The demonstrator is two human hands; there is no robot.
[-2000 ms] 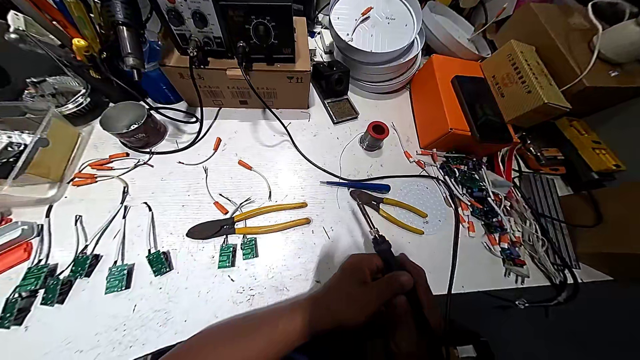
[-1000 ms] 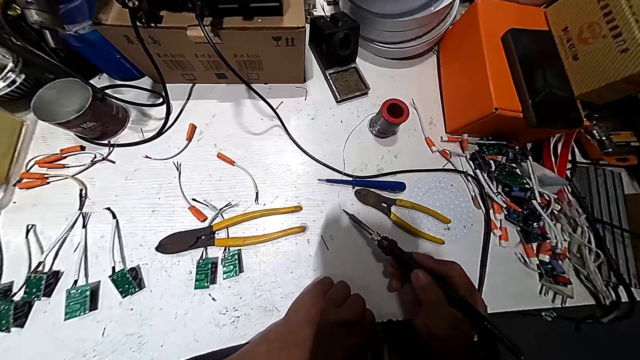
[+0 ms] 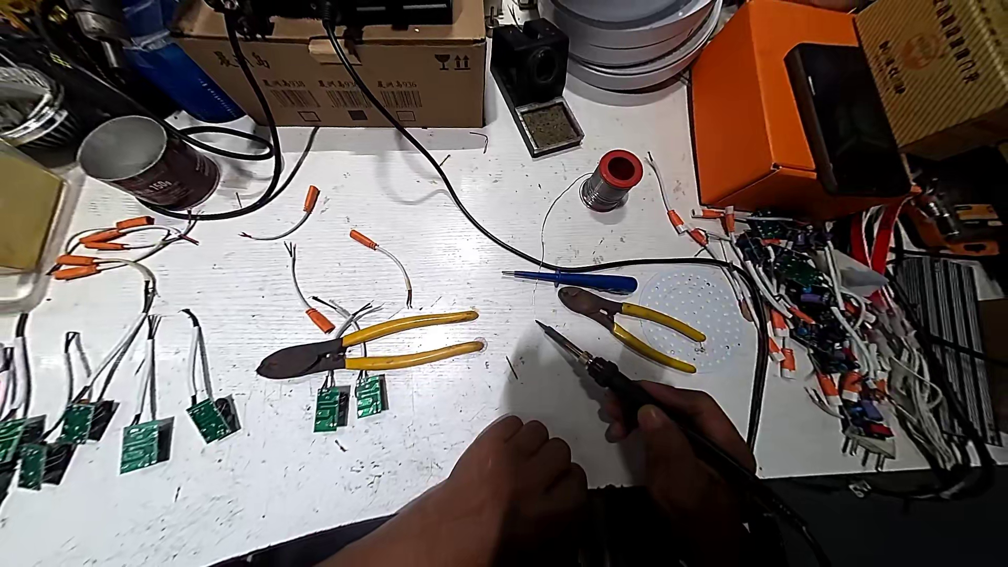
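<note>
My right hand [image 3: 677,441] holds a soldering iron [image 3: 606,374] by its black handle, the tip pointing up and left over the white table. Beside it on the left, my left hand [image 3: 520,480] rests at the table's near edge with the fingers curled; whether anything is inside cannot be seen. Yellow-handled cable cutters [image 3: 370,346] lie left of the hands, across the wires of two small green circuit boards [image 3: 331,408]. Beyond the iron's tip are a blue screwdriver [image 3: 594,281] and smaller yellow-handled cutters [image 3: 630,327], partly over a round perforated white disc [image 3: 720,315].
A solder spool [image 3: 610,181] stands near a soldering iron stand [image 3: 543,94]. The iron's black cable [image 3: 472,216] crosses the table. More wired boards [image 3: 142,445] lie at left, a wire-and-board heap [image 3: 819,299] at right. A metal can [image 3: 150,161] and orange box [image 3: 756,102] stand farther back.
Both hands were close together two seconds ago; now they are apart, the left to the left of the iron. The iron's tip has moved away from the small cutters. The view has shifted closer.
</note>
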